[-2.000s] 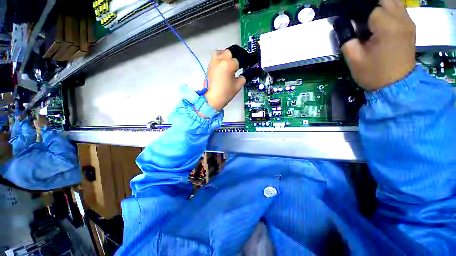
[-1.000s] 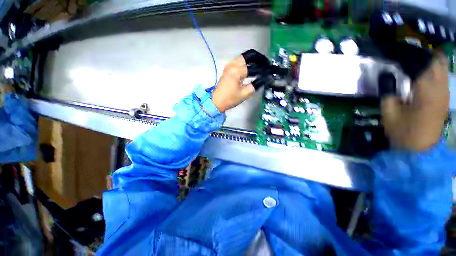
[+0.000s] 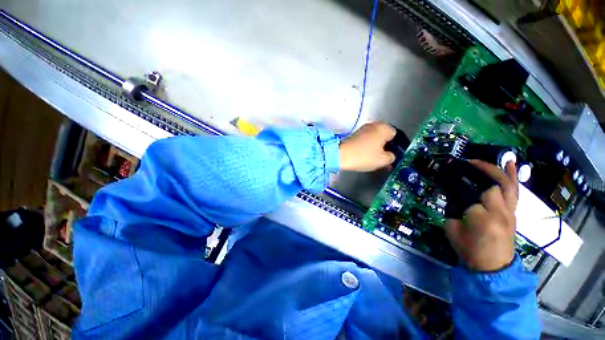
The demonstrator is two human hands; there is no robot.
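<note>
The large green circuit board [image 3: 434, 123] lies tilted in view across the conveyor rails, crowded with parts. A long white cover strip [image 3: 547, 226] lies over its right part, with pale round capacitor tops [image 3: 524, 173] beside it. My left hand [image 3: 368, 147], with black finger cots, is at the board's left edge, fingers curled; whether it holds anything is hidden. My right hand [image 3: 487, 216] is over the board's middle beside the white strip, palm down, its finger cots merging with dark parts below; I cannot tell if it holds a part.
Metal conveyor rails [image 3: 298, 229] run along the near side, with a shaft and collar [image 3: 137, 88] at left. A thin blue cord [image 3: 366, 66] rises from my left wrist. A carton with yellow parts [image 3: 587, 30] is top right. Divided parts trays [image 3: 63, 222] are stacked lower left.
The view has turned and shifted right. My right hand has moved off the white strip towards the board's left part, nearer my left hand. The left hand stays by the board's left edge.
</note>
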